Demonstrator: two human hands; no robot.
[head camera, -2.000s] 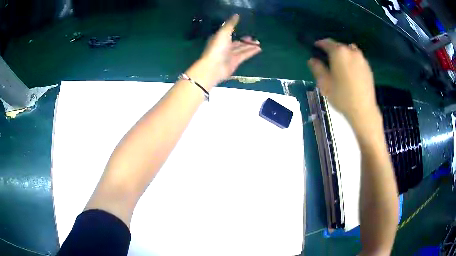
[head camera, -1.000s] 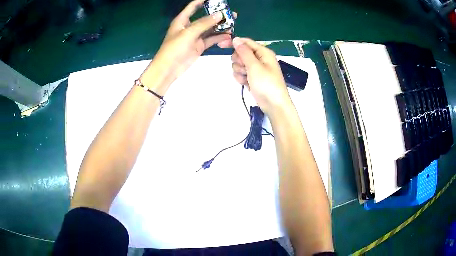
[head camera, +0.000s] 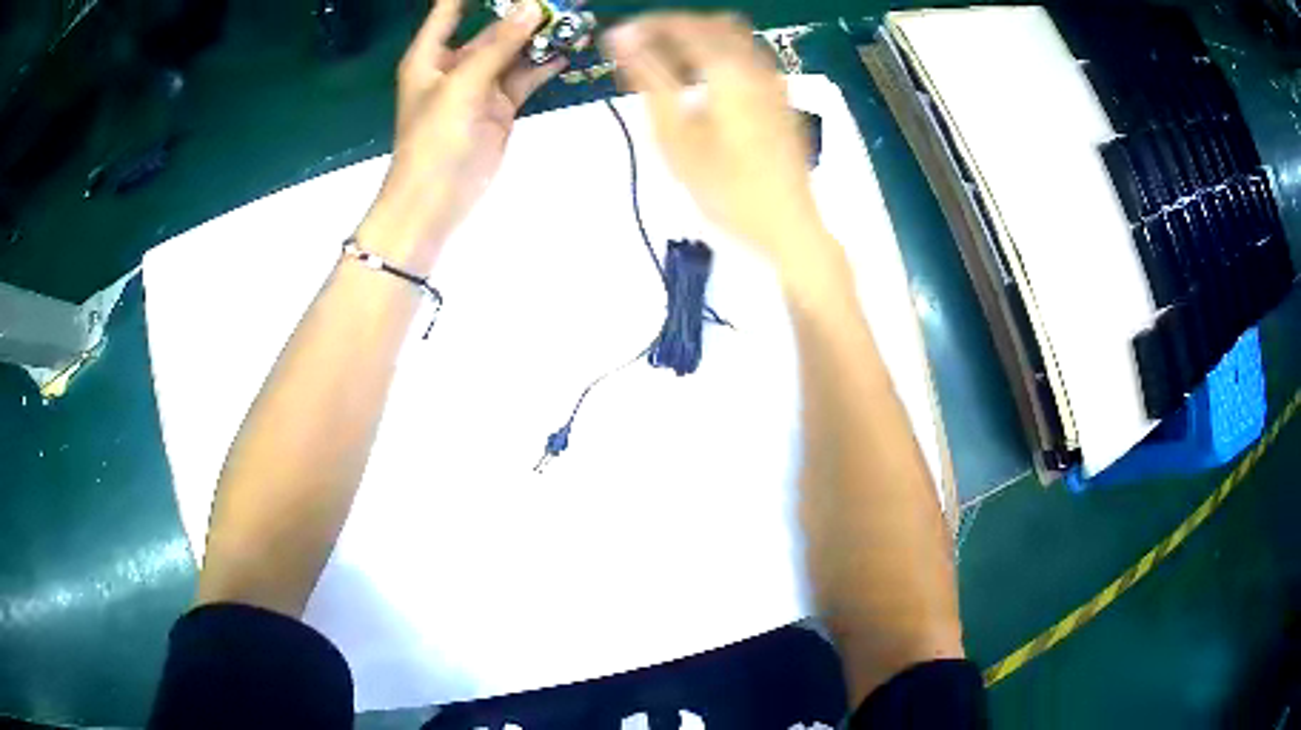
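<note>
My left hand holds a circuit board at the top edge of the picture, where the board is partly cut off. My right hand is blurred, just right of the board; whether its fingers hold anything cannot be told. A thin black cord runs down past my right hand to a bundled cable lying on the white sheet. The cable's free end with a small dark plug points to the lower left. A black housing lies at the sheet's upper right, mostly hidden behind my right hand.
Right of the sheet is a stack of layer pads with black cased units in rows on top. A blue stool and yellow-black floor tape are beyond it. A grey post stands at the left. Dark tangles lie on the green belt.
Since two seconds ago, the left hand has taken hold of the board and the cable bundle has come onto the sheet. Over the last second, the right hand has moved slightly off the board.
</note>
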